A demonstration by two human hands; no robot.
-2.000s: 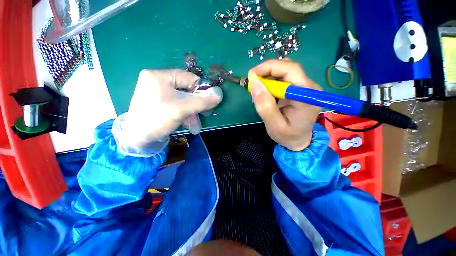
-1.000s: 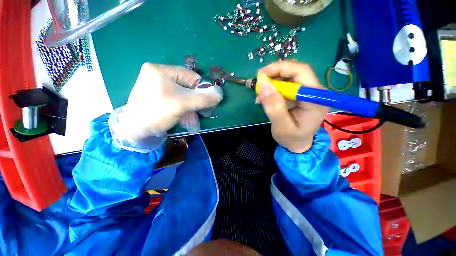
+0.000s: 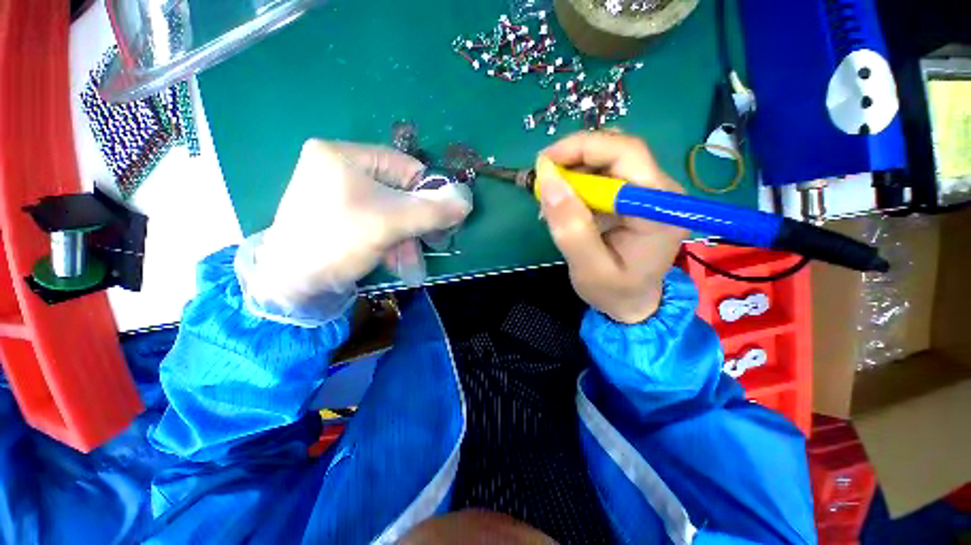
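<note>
My left hand [image 3: 357,218], in a thin whitish glove, pinches a small white housing [image 3: 434,184] with a dark inside; my fingers hide most of it. A thin strand shows below the fingertips. My right hand [image 3: 612,218] holds the soldering iron [image 3: 697,211] by its yellow grip. The iron's dark metal tip points left and lies close to the housing, by small dark round parts [image 3: 461,160] on the mat. Whether the tip touches anything cannot be told.
The green mat [image 3: 319,85] carries small silver-and-red parts [image 3: 580,101] and a tan pot [image 3: 623,21]. A blue soldering station [image 3: 793,96], red tray [image 3: 761,279] and cardboard box [image 3: 905,426] are right. A solder reel [image 3: 68,256] and clear hood [image 3: 202,64] are left.
The iron and my right hand moved slightly right, then back a little left. My left hand keeps its hold on the housing, almost still.
</note>
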